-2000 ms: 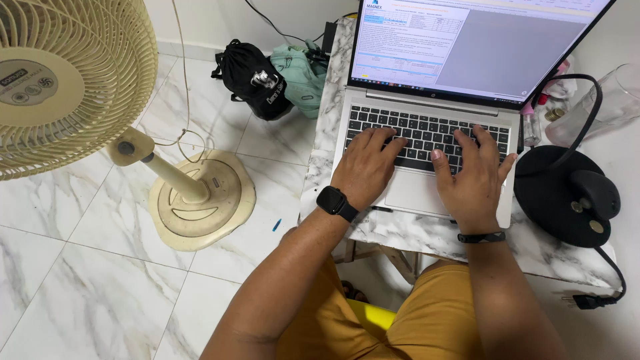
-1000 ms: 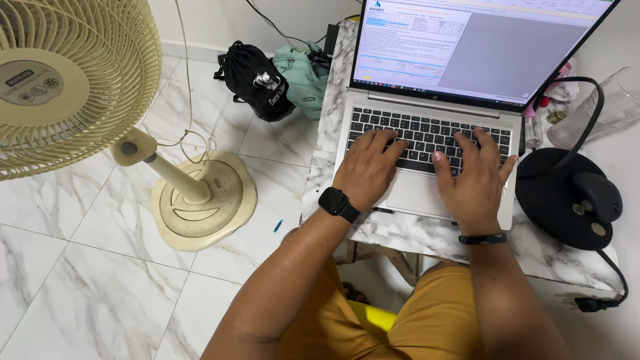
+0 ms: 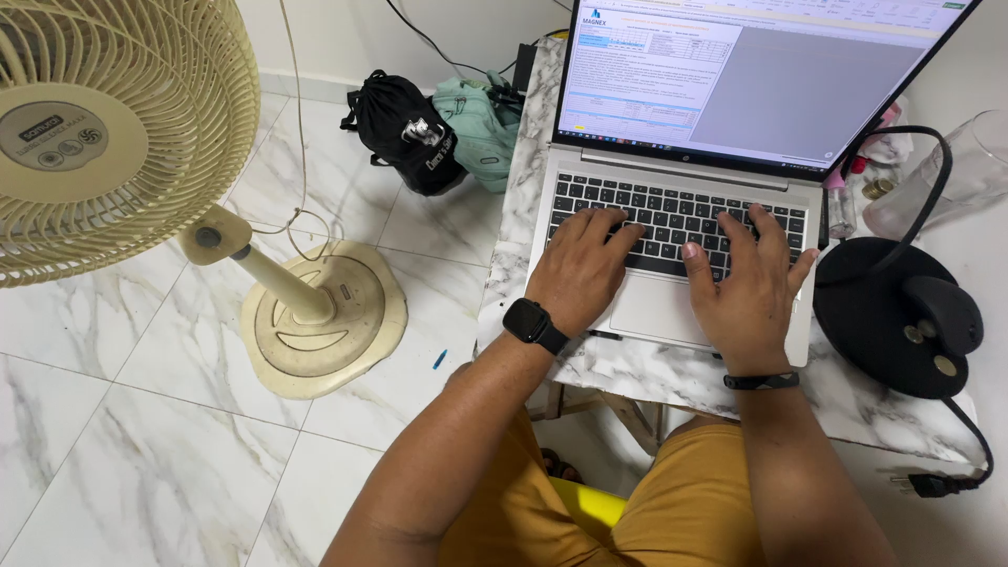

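Observation:
A silver laptop (image 3: 654, 295) lies open on a marble-patterned table (image 3: 630, 374), its lit screen (image 3: 646, 87) showing a document beside a grey area. My left hand (image 3: 581, 264) rests over the left part of the black keyboard (image 3: 665, 224), fingers spread on the keys, a dark smartwatch (image 3: 535, 323) on the wrist. Over the right part is my right hand (image 3: 744, 295), its fingertips on or just above the keys and its thumb near the bottom rows. A black band (image 3: 761, 382) circles that wrist. Neither hand holds anything.
Right of the laptop sit a black mouse pad (image 3: 858, 315) with a mouse (image 3: 943, 315) and coins, a clear glass (image 3: 945, 177), and a cable with a plug (image 3: 929, 484). A cream fan (image 3: 323, 303) stands on the left floor, near black (image 3: 405, 130) and green (image 3: 480, 130) bags.

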